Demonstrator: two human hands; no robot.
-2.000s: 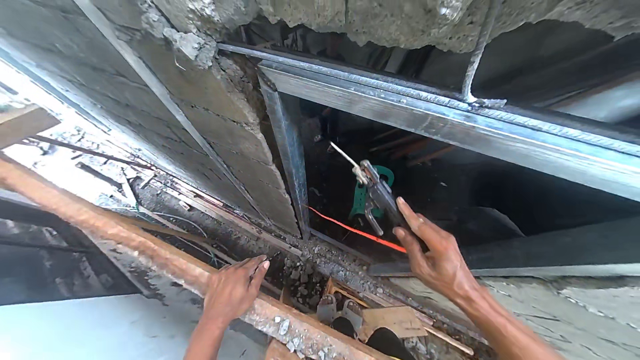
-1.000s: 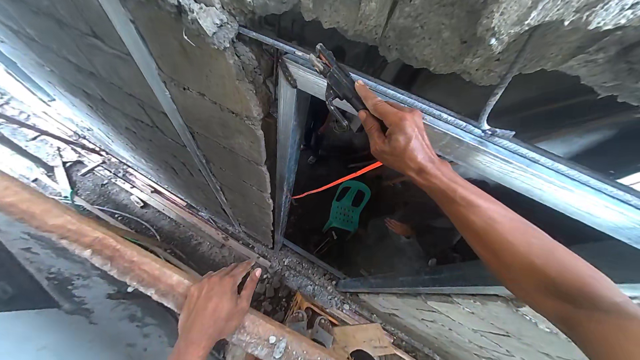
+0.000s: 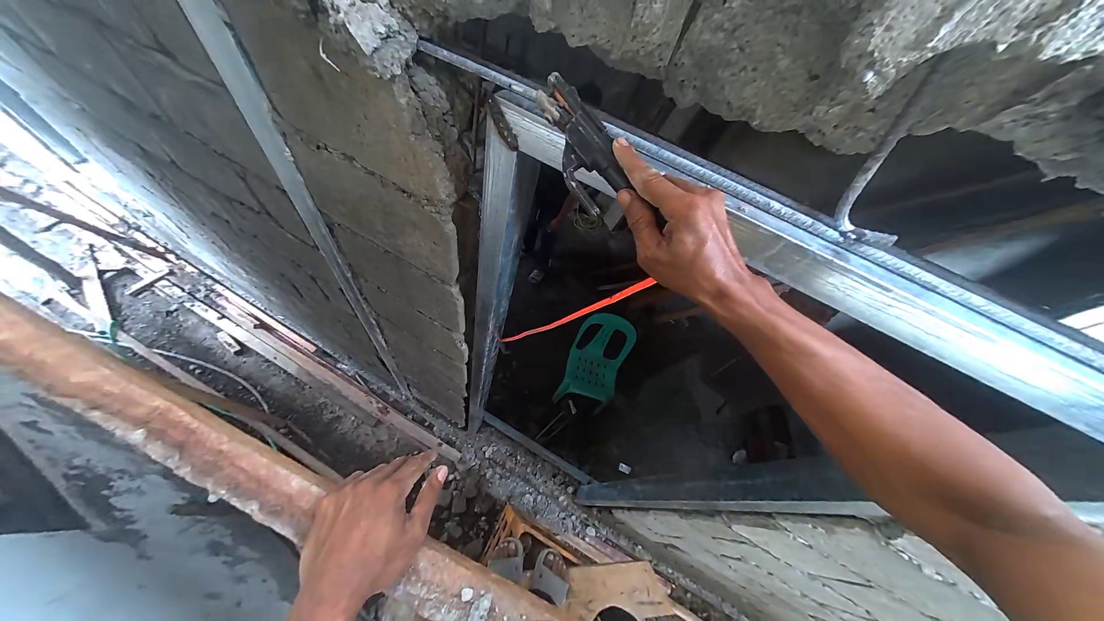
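Note:
My right hand (image 3: 681,220) grips the handle of a dark welding electrode holder (image 3: 591,142). The holder's head lies over the top rail of a galvanized steel frame (image 3: 871,276), close to its upper left corner (image 3: 503,125); any contact is unclear. No electrode rod can be made out in the jaws. A ribbed steel bar (image 3: 733,185) runs along the rail. My left hand (image 3: 371,526) rests on a wooden beam (image 3: 172,414), thumb apart from the fingers, with nothing visible between them; its palm side is hidden.
Broken concrete (image 3: 776,78) overhangs the frame, beside a block wall (image 3: 379,181). Through the opening, a green plastic chair (image 3: 595,358) and an orange strip (image 3: 586,309) show far below. Sandalled feet (image 3: 548,573) stand near a wooden board (image 3: 617,586). Rubble and planks (image 3: 302,371) lie along the wall.
My right hand has moved the electrode holder from over the opening to the frame's upper left corner. A thin rod showed in its jaws earlier. The dark item at my left fingers no longer shows.

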